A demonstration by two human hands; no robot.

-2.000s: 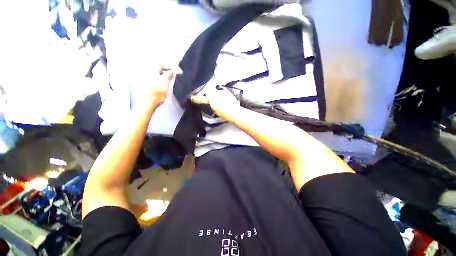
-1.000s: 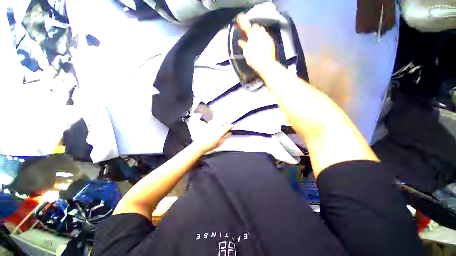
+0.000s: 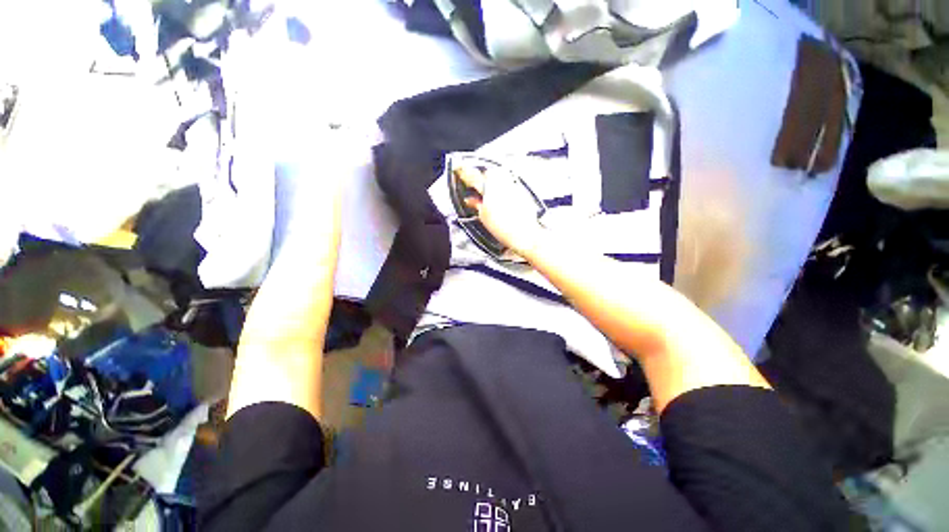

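The garment [image 3: 583,156], pale cloth with black strips, lies spread in front of me on the pressing table. A wide black band [image 3: 416,208] curves along its left and far side. A black tab [image 3: 624,161] lies on the pale cloth at its right. My right hand [image 3: 487,200] is on the steam iron [image 3: 470,231], which rests on the pale cloth just right of the band. The hand partly hides the iron. My left hand [image 3: 343,151] is at the band's left edge, washed out by glare; its fingers and any hold on cloth cannot be made out.
A heap of grey-white and black garments [image 3: 583,29] lies at the far side, and another bright pile is at the left. A brown patch [image 3: 810,104] is at the table's far right. Blue bundles [image 3: 135,369] and scraps lie below left.
The iron and my right hand have moved left and nearer me, from the black tab to beside the band. My left hand has moved from the near part of the garment to the band's left.
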